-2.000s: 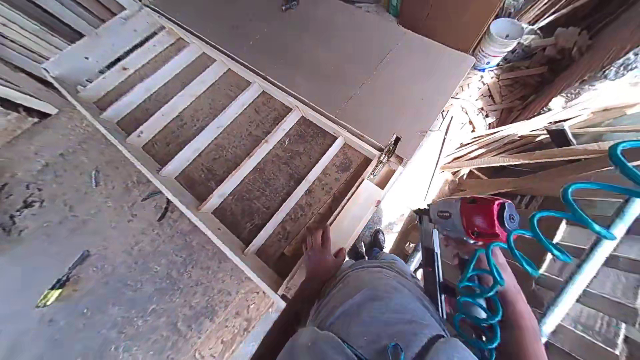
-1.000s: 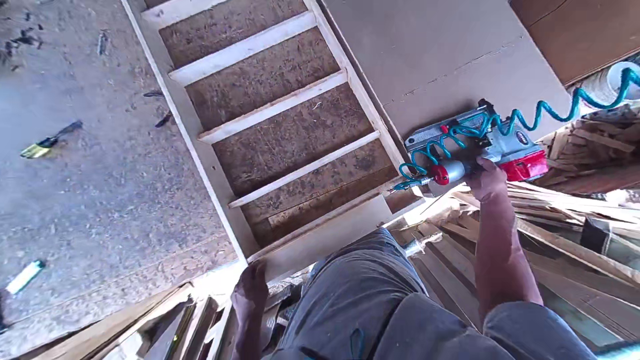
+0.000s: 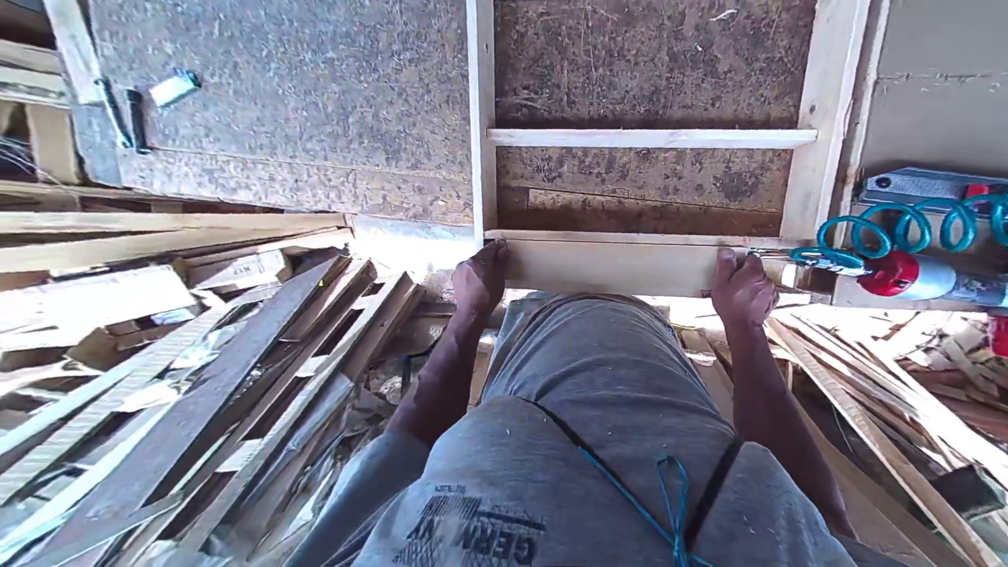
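Observation:
A short wooden board (image 3: pixel 614 266) lies across the near end of a wooden slatted frame (image 3: pixel 482 118), close to my body. My left hand (image 3: pixel 480 279) grips its left end and my right hand (image 3: pixel 742 290) grips its right end. One cross slat (image 3: pixel 654 138) spans the frame farther up. To the right of my right hand a red and silver pneumatic nailer (image 3: pixel 906 276) lies on the table, with a coiled teal air hose (image 3: pixel 902 227) over it. Part of the nailer is cut off by the view's edge.
Scrap boards (image 3: pixel 236 378) are piled at the lower left, with more wood strips (image 3: pixel 874 394) at the lower right. A dark tool (image 3: pixel 135 118) and a small pale object (image 3: pixel 175 88) lie on the worktable (image 3: pixel 315 94). A grey panel (image 3: pixel 937 102) is at the upper right.
My right hand has let go of the nailer, which now lies on the table, and has taken hold of the board's right end. The view has shifted toward the frame's near end.

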